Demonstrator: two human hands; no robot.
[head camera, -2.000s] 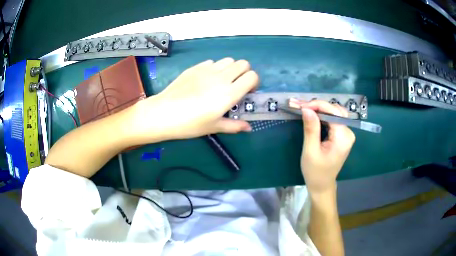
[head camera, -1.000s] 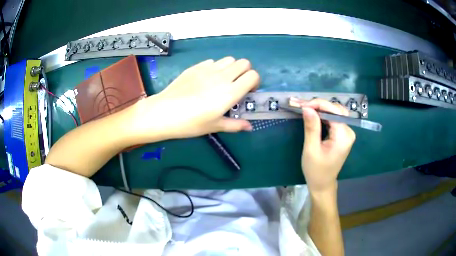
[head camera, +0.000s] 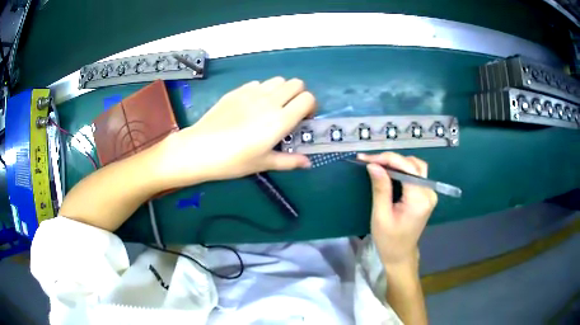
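Observation:
My left hand (head camera: 254, 130) lies over the left end of a grey multi-cavity bar (head camera: 378, 141), fingers at its far side and thumb at its near side, gripping it. Several round openings show along the bar. My right hand (head camera: 399, 206) holds slim silver tweezers (head camera: 413, 179) like a pen, just below the bar. Their tip is at the right end of a small dotted sheet (head camera: 332, 159), which lies along the bar's near edge. My left thumb touches or covers the sheet's left end; I cannot tell which.
A black corded pen tool (head camera: 276, 195) lies below my left hand. A brown square plate (head camera: 137, 124) and a blue-yellow instrument (head camera: 39, 162) are at left. A spare bar (head camera: 143, 68) lies by the white strip (head camera: 305, 33). Stacked bars (head camera: 509, 105) stand at right.
My right hand and the tweezers have moved from the bar's openings down to the dotted sheet, uncovering the middle openings. The whole view has shifted slightly. My left hand keeps its place on the bar.

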